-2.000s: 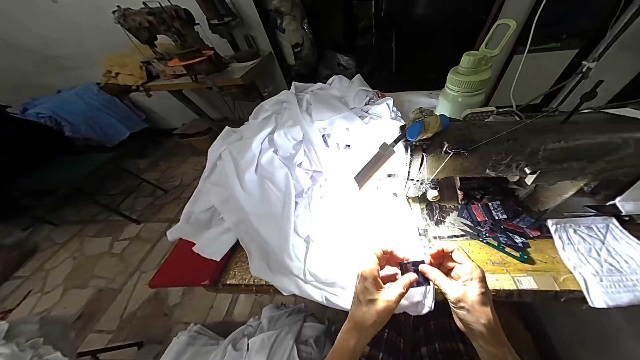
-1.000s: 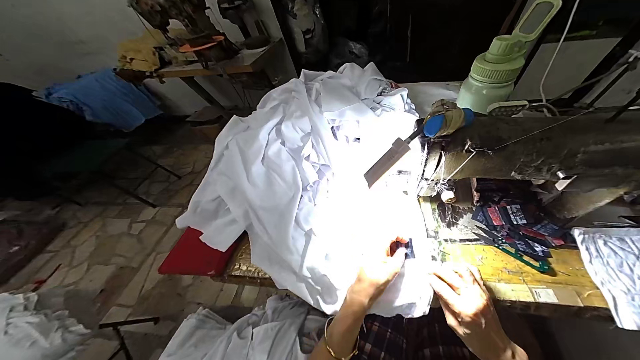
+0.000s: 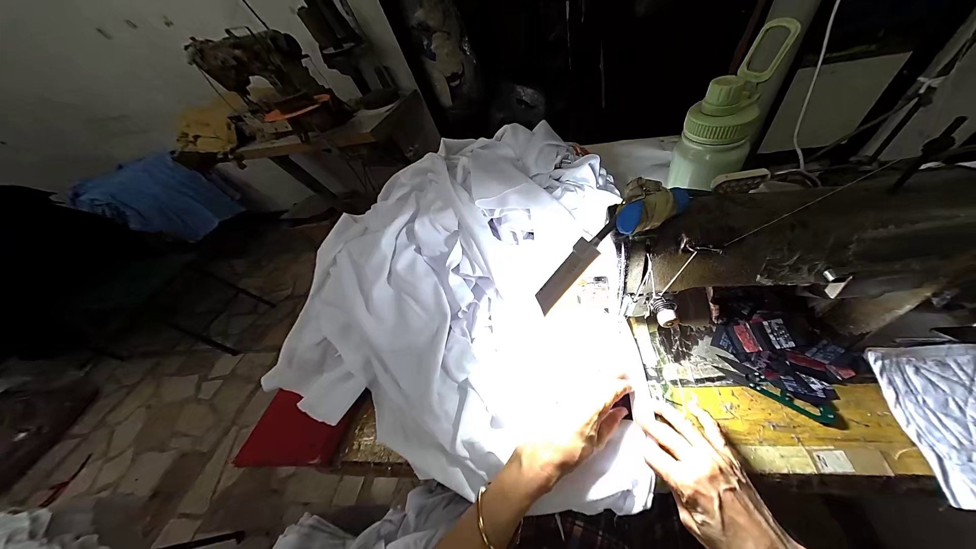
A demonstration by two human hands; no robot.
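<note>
White cloth (image 3: 404, 305) lies heaped over the left of the sewing table, washed out by a bright lamp (image 3: 568, 274). On its near part is my left hand (image 3: 576, 435), with a small dark label (image 3: 627, 404) partly hidden at its fingers. My right hand (image 3: 690, 457) rests at the cloth's right edge with its fingers spread; whether it pinches the cloth is unclear. Beyond my hands stands the sewing machine (image 3: 808, 229), its needle area to the upper right of them. Dark labels (image 3: 785, 351) lie piled under the machine arm.
Green-handled scissors (image 3: 793, 404) lie by the labels. A green bottle (image 3: 713, 137) stands behind the machine. Folded white cloth (image 3: 930, 412) hangs over the right front edge. Red cloth (image 3: 290, 435) is at the left; another sewing machine (image 3: 252, 61) stands farther back.
Two seconds ago both hands held the dark label together near the front edge. They have since separated, and the left hand has brought the label onto the white cloth.
</note>
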